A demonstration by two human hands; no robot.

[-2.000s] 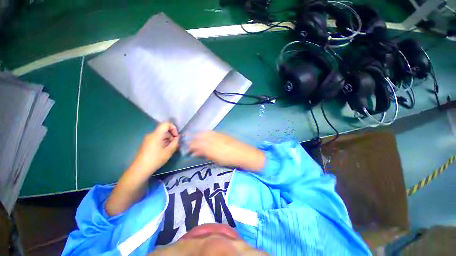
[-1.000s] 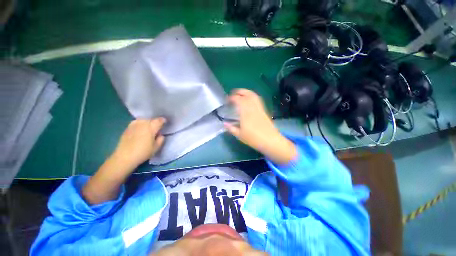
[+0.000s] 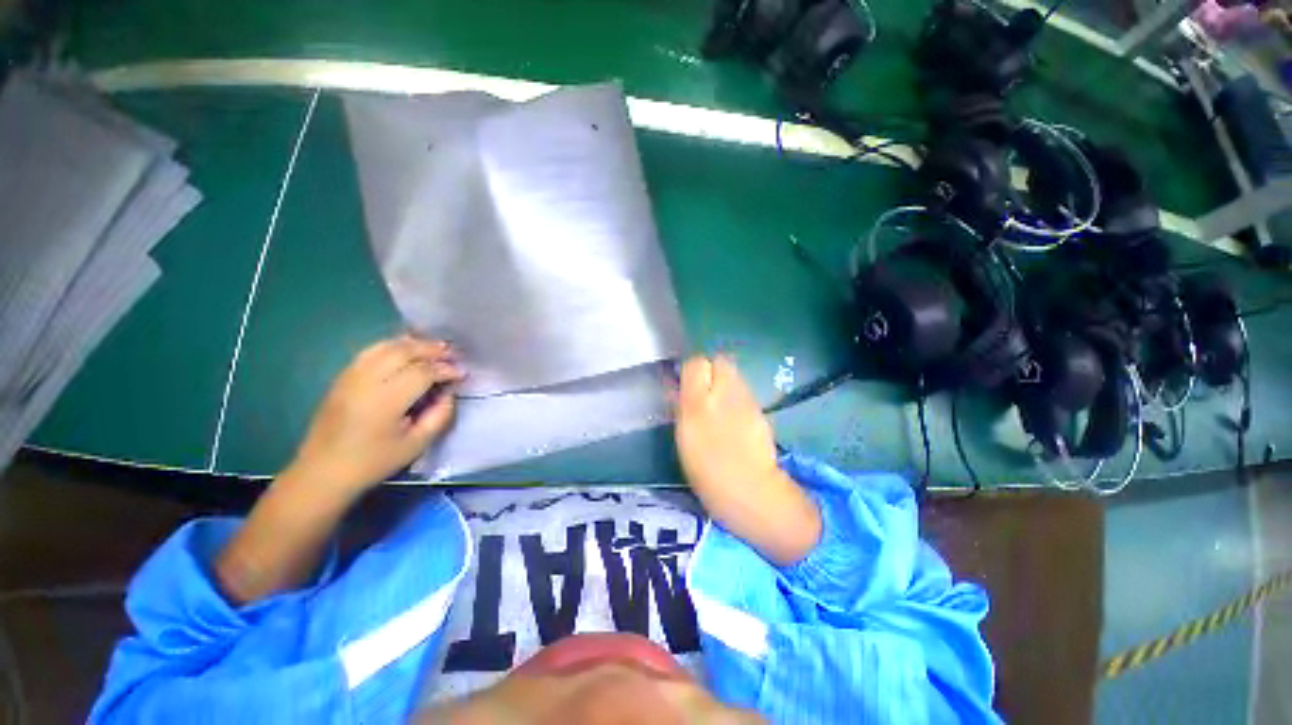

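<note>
A silvery-grey protective bag (image 3: 524, 234) lies on the green bench in front of me, its open edge and flap (image 3: 553, 425) toward me. My left hand (image 3: 386, 411) grips the bag's near left corner between thumb and fingers. My right hand (image 3: 726, 425) grips the near right corner of the bag mouth. The bag has creases and a slight bulge; what is inside is hidden. A dark cable (image 3: 815, 390) shows just right of my right hand; where it ends is hidden.
Several black headsets (image 3: 921, 319) with thin silvery headbands are piled at the right, cables hanging at the bench edge. A fanned stack of empty grey bags (image 3: 85, 241) lies at the left. A brown carton (image 3: 1013, 595) stands below the bench at right. Metal framing is at upper right.
The bag has turned so its mouth lies nearly parallel to the bench edge. My right hand has moved from the near-left corner to the right corner. My left hand has moved left.
</note>
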